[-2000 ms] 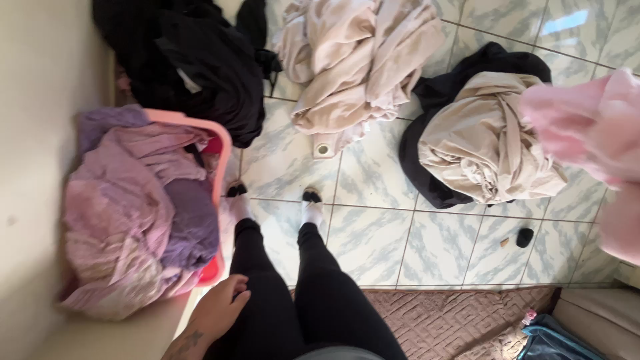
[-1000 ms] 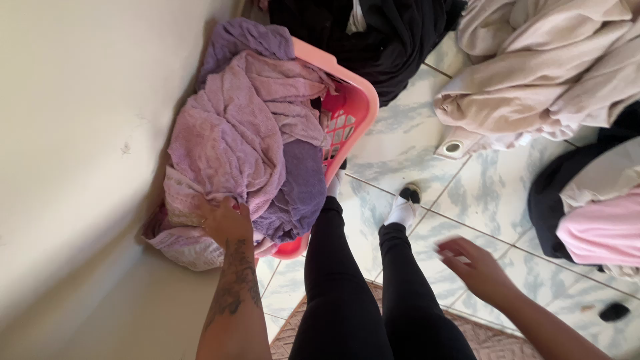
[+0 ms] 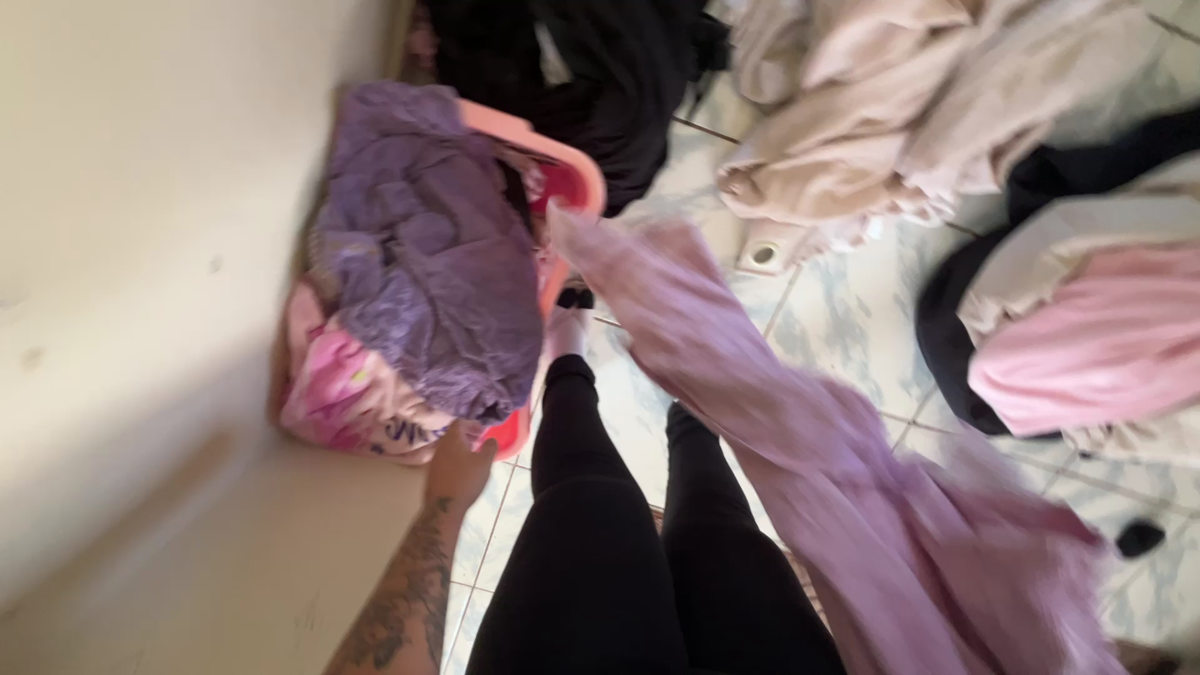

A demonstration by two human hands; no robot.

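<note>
My left hand (image 3: 459,473) is at the near edge of the pink plastic laundry basket (image 3: 577,169), against a pink printed cloth (image 3: 328,384); its fingers are partly hidden there, so its grip is unclear. Over the basket lies a rumpled purple cloth (image 3: 431,253). A light pink-mauve cloth (image 3: 778,403), blurred by motion, stretches through the air from beside the basket to the lower right. My right hand is not visible; the cloth may cover it.
A black cloth heap (image 3: 581,84) lies beyond the basket, with beige fabric (image 3: 862,122) to its right. Farther right, a pink cloth (image 3: 1097,337) rests on beige and black cloths on the tiled floor (image 3: 844,328). A small black object (image 3: 1140,537) lies nearby. The wall (image 3: 141,234) is at left.
The light pink-mauve cloth has come off the basket, where it lay a second ago, uncovering the purple and printed cloths. My right hand has gone from sight. A pink cloth has landed on the right-hand pile.
</note>
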